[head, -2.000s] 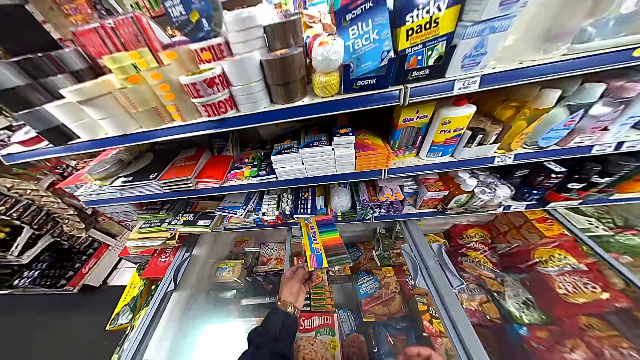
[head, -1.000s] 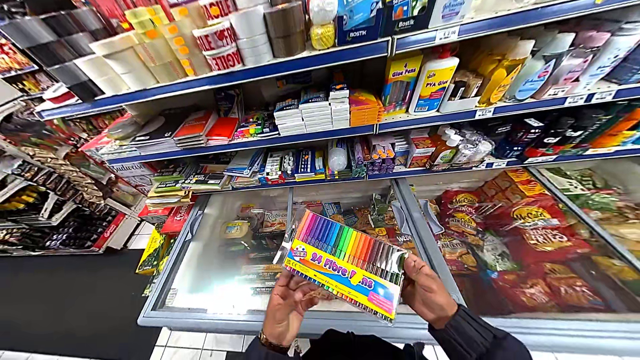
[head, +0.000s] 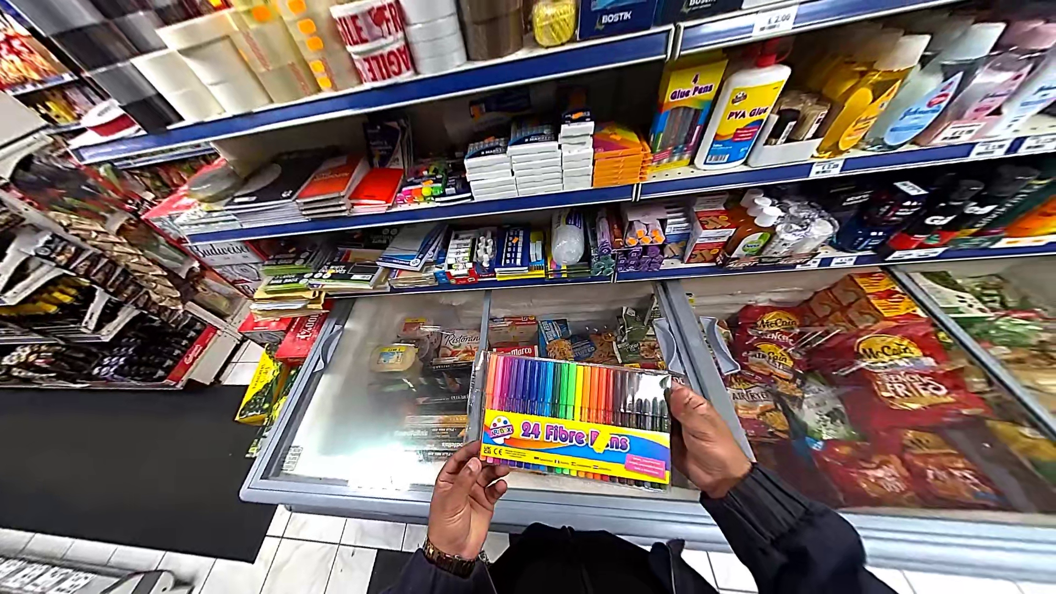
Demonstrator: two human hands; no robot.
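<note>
A clear flat pack of coloured fibre pens [head: 577, 421] with a yellow and blue label faces me above the chest freezer. My right hand [head: 705, 437] grips its right end, thumb on the front. At its lower left corner is my left hand [head: 469, 499], palm up, its fingertips against the pack's edge; a watch is on that wrist. Behind the pack, the glass-lidded freezer [head: 371, 493] holds boxed frozen food, partly hidden by the pack.
Shelves above the freezer carry tape rolls [head: 194, 70], red notebooks [head: 375, 190], stacked small white boxes [head: 528, 161], a white PVA glue bottle [head: 742, 111] and toiletry bottles [head: 928, 99]. Red bags of frozen fries [head: 907, 379] lie under glass at right. A black mat [head: 132, 462] covers floor at left.
The pen pack was out over the freezer near the shelves in one hand; it is now close to me, between both hands. Since one second ago it has turned more level.
</note>
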